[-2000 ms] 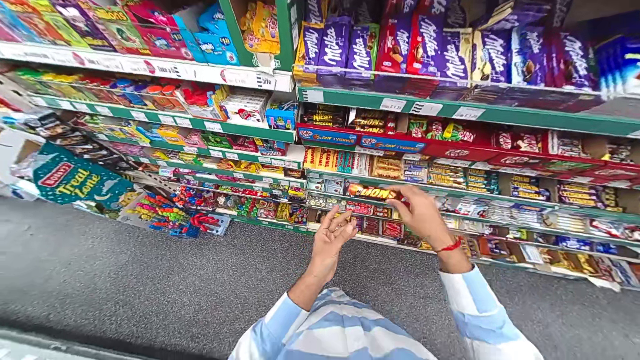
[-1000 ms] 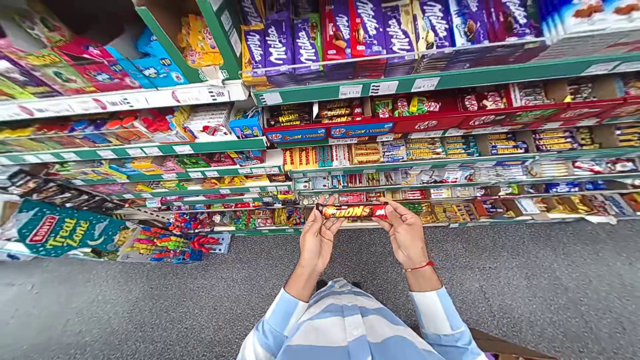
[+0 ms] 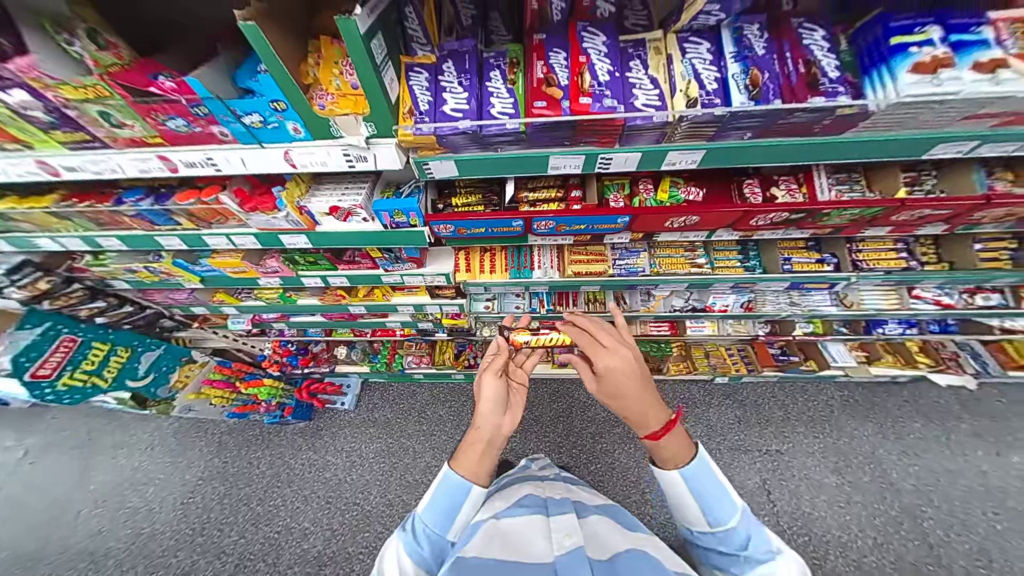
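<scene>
A Lion chocolate bar in a dark, red and orange wrapper (image 3: 538, 338) lies level in front of my chest. My left hand (image 3: 502, 380) holds its left end, palm up, with the thumb against the wrapper. My right hand (image 3: 612, 364), with a red string at the wrist, is at the bar's right end, palm down, its fingers partly spread and covering that end. Whether the right fingers grip the bar cannot be seen. Behind the hands, more Lion bars (image 3: 548, 194) sit in a shelf box.
Shelves of sweets span the view, with purple Milka bars (image 3: 644, 76) on top and Toblerone bars (image 3: 588, 261) lower. A teal Treat Zone stand (image 3: 88, 360) with colourful twisted toys (image 3: 256, 384) projects at the left. Grey speckled floor (image 3: 384, 472) lies below.
Two seconds ago the right hand held the bar up with the left hand apart from it. Then both hands held its ends; now the right fingers have spread over its right end.
</scene>
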